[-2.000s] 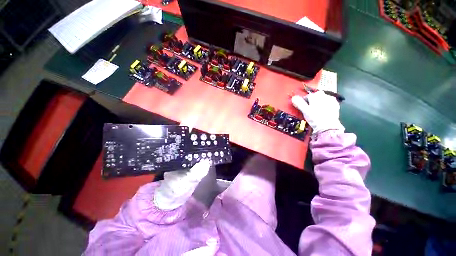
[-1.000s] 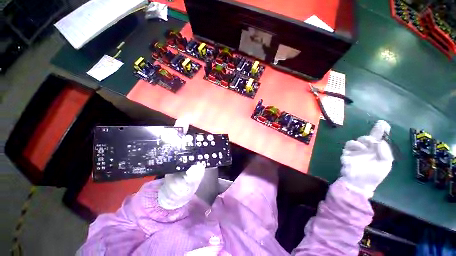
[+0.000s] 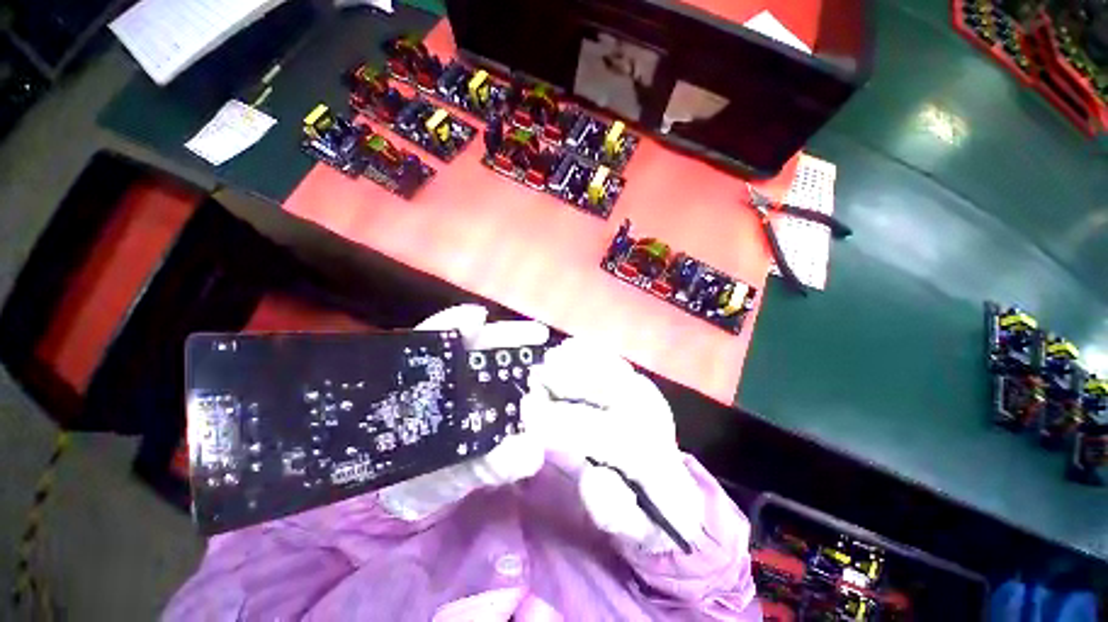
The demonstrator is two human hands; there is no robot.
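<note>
A long black power supply board [image 3: 328, 419] is held in front of me, solder side up, with silvery dots. My left hand [image 3: 468, 480], in a white glove, grips its right end from below, with fingers showing at the far edge. My right hand [image 3: 608, 444], also gloved, is at the board's right end and holds a slim dark tool [image 3: 644, 501], perhaps tweezers. Its tip is near the solder joints; contact cannot be told. Side cutters [image 3: 778, 228] lie open on a white perforated card [image 3: 812, 194].
Several boards [image 3: 559, 158] lie parts side up on the red foam sheet [image 3: 510, 261], one nearer the front [image 3: 680, 282]. A black bin [image 3: 656, 73] stands behind. More boards [image 3: 1045, 377] lie at right. Bins [image 3: 109, 267] are at lower left; papers [image 3: 188, 37] at upper left.
My right hand has moved from the cutters, over the green mat at right, to the held board, now with the slim dark tool. The cutters stay on the card. The board has shifted lower left.
</note>
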